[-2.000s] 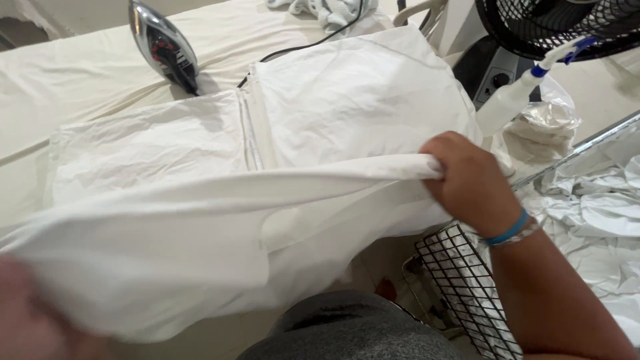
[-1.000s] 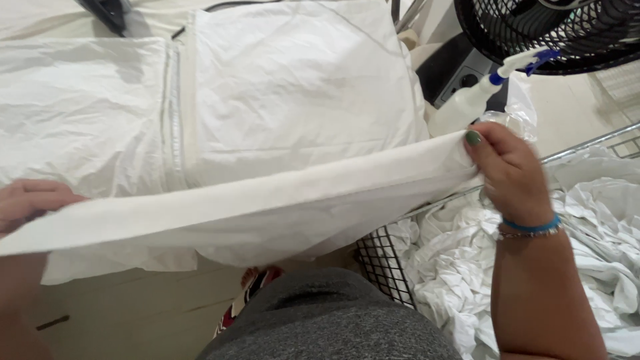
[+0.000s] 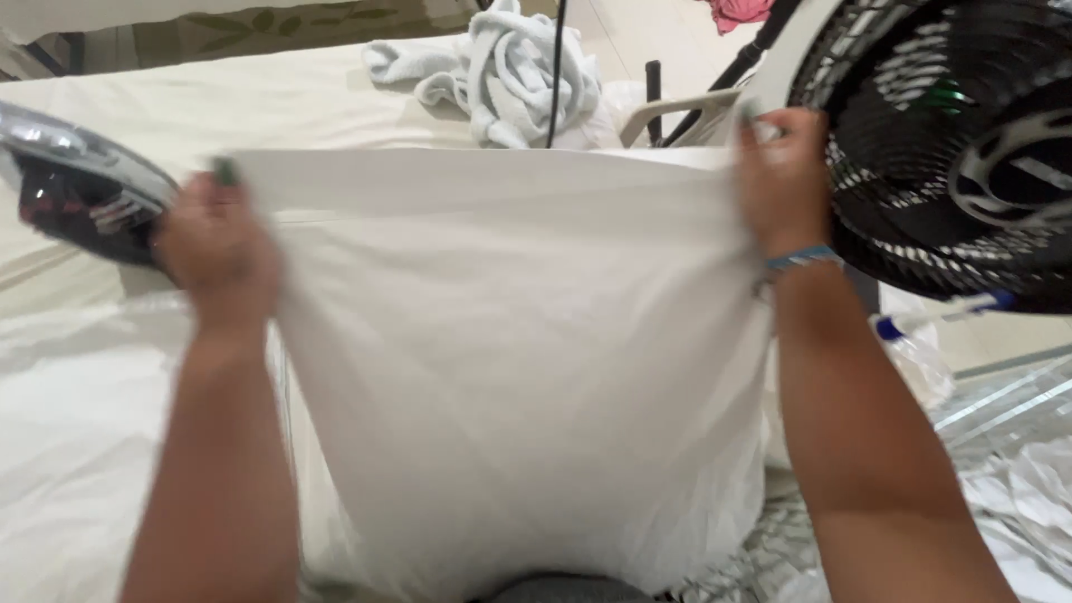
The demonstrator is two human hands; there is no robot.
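A white cloth [image 3: 519, 335] is stretched between my two hands, its straight top edge level and its lower part hanging toward my body. My left hand [image 3: 219, 243] grips the upper left corner, beside a clothes iron [image 3: 92, 184]. At the upper right corner my right hand [image 3: 783, 180], with a blue band at the wrist, is closed on the same edge, close to a black fan. Both hands are blurred. Another white cloth [image 3: 92, 452] lies flat at the left; the held cloth hides what is under it.
A black fan [image 3: 955, 159] stands at the right, above a spray bottle with a blue nozzle [image 3: 892, 327]. A crumpled pale towel [image 3: 519, 79] lies on the covered table [image 3: 276, 100]. A dark cord hangs near it. Crumpled white cloths [image 3: 1030, 494] lie at lower right.
Both hands have moved forward, away from my body, and the cloth between them is now spread out rather than hanging as a slanted band. The view has shifted toward the iron and towel.
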